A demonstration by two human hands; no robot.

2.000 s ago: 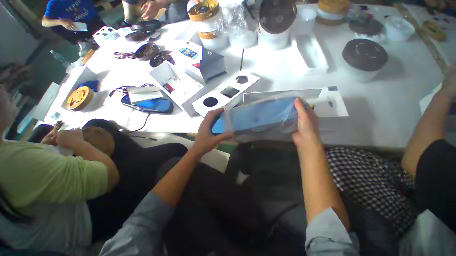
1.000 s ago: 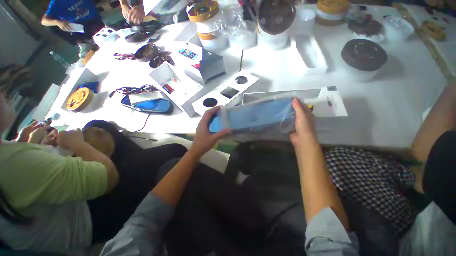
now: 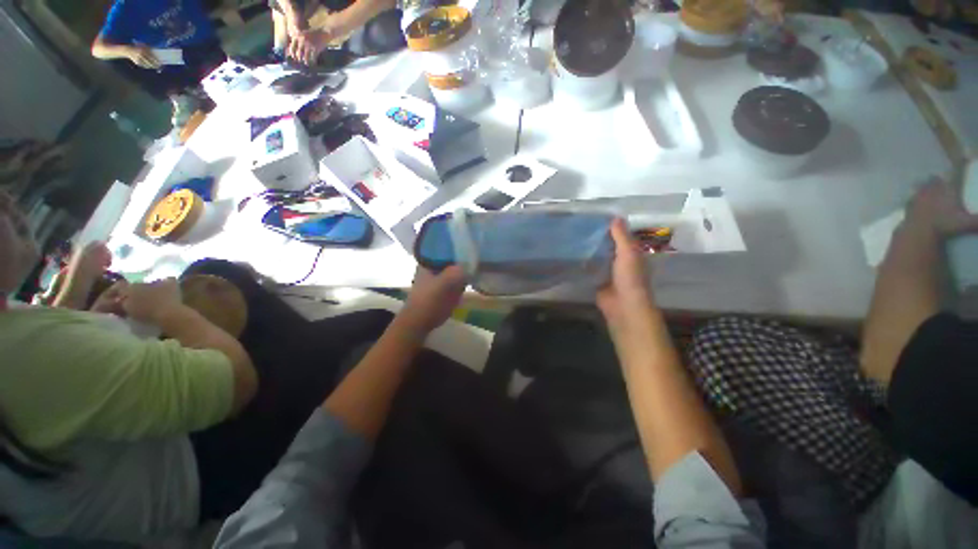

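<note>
A long flat blue unit with a rounded left end (image 3: 536,238) is held level above the table's near edge. Clear plastic film is around it, with a whitish band near its left end. My left hand (image 3: 438,292) grips its lower left part. My right hand (image 3: 625,268) grips its right end, fingertips at the top corner. Behind it lies the open white carton (image 3: 715,220), with reddish and yellow cables showing inside at its right part. The white strip with dark holes (image 3: 536,186) lies beside the carton, partly hidden by the unit.
A similar blue unit (image 3: 335,227) with a cable lies at left. White boxes (image 3: 283,168) stand behind it. A plain white tray (image 3: 667,118) and a dark-topped round container (image 3: 781,120) stand further back. People sit close on both sides; a neighbour's arm (image 3: 901,257) reaches in at right.
The blue unit has shifted left and turned more level, showing its rounded, dark-edged left end. Both hands moved slightly left. A white box now stands behind the left blue unit.
</note>
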